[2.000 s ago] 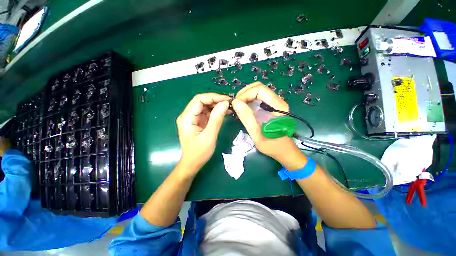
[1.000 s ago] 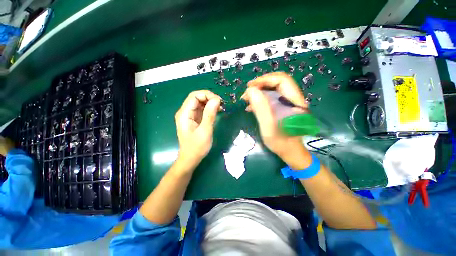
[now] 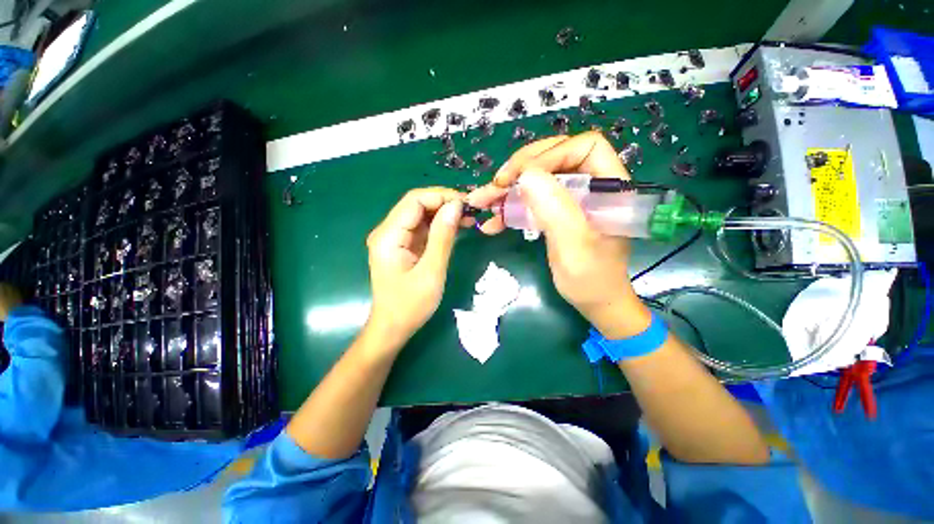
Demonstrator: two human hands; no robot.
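Note:
My left hand [image 3: 415,256] pinches a small dark component [image 3: 471,213] between thumb and fingertips. My right hand [image 3: 579,225] is closed around a dispensing syringe [image 3: 620,213] with pinkish fluid, lying nearly level with its front pointing left. The syringe's front meets the component at my fingertips; whether the needle touches it is hidden by the fingers. A green adapter head [image 3: 676,215] closes the rear, and a clear air hose [image 3: 855,266] loops from it. A black lead runs beside the syringe.
Many small components [image 3: 548,97] lie scattered on the green mat and white strip. Stacked black trays [image 3: 164,287] stand at left. A grey dispensing controller [image 3: 819,164] is at right. A crumpled wipe [image 3: 486,312], white cloth [image 3: 835,317] and red clip [image 3: 858,389] lie nearer. A blue sleeve [image 3: 46,379] shows at left.
My right hand has turned the syringe from partly hidden to nearly level, with its green head now farther right. My hands parted, then came together again at the component.

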